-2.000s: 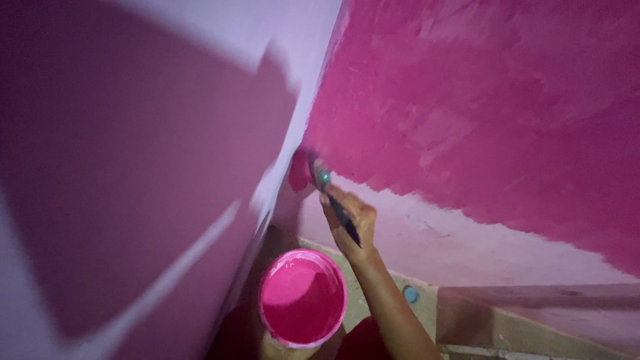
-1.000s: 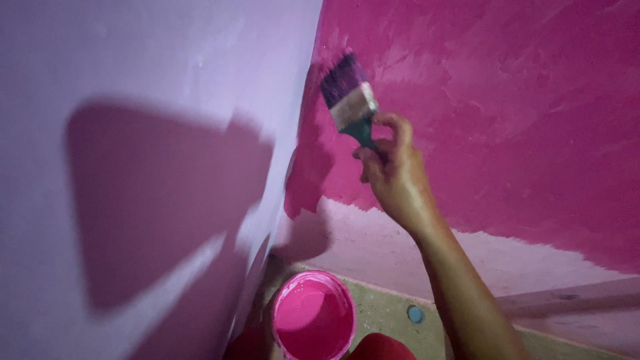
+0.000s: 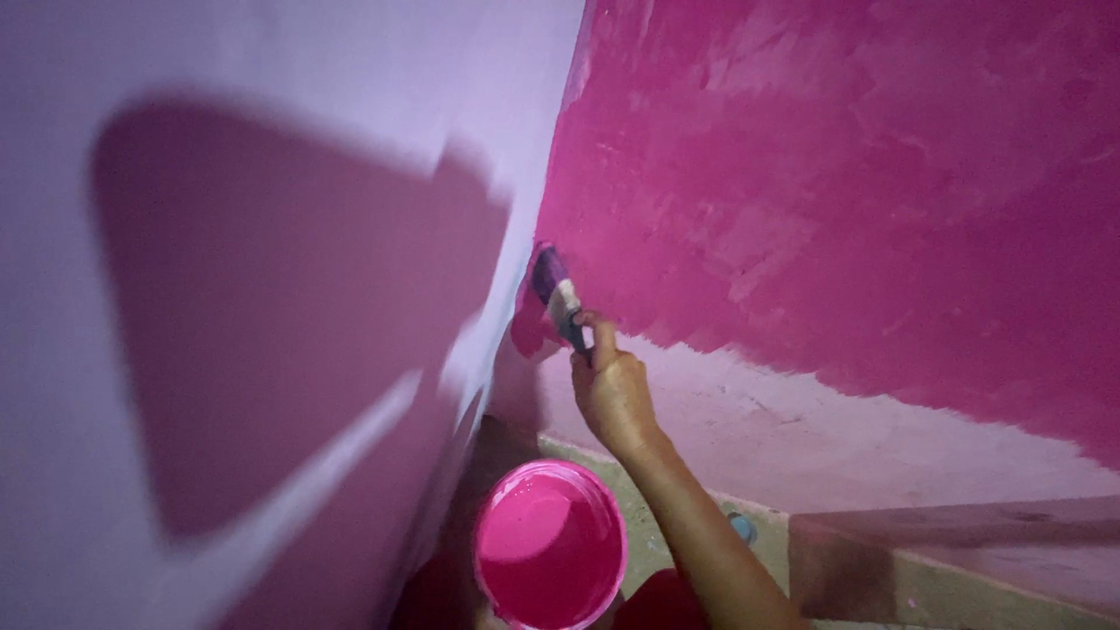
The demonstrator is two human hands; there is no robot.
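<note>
My right hand (image 3: pixel 615 389) grips the dark handle of a flat paintbrush (image 3: pixel 564 302), with the thumb and fingers near its metal ferrule. The brush tilts up and left, and its dark, paint-stained bristles are at the pink painted wall (image 3: pixel 831 192), close to the corner with the pale lilac wall (image 3: pixel 350 70). Below, a round bucket of bright pink paint (image 3: pixel 551 547) is held at its lower left by my left hand (image 3: pixel 492 618). Only a small part of that hand shows at the bottom edge; the rest is hidden under the bucket.
A pale unpainted band (image 3: pixel 787 411) runs along the bottom of the pink wall, above a beige ledge (image 3: pixel 761 516). A small blue round object (image 3: pixel 742 528) lies beside my right forearm. Red cloth (image 3: pixel 661 602) shows at the bottom. Large shadows fall on the lilac wall.
My right hand has brought the brush down and left from higher on the pink wall to beside the corner. One second ago the brush showed its broad face; now it is seen more edge-on.
</note>
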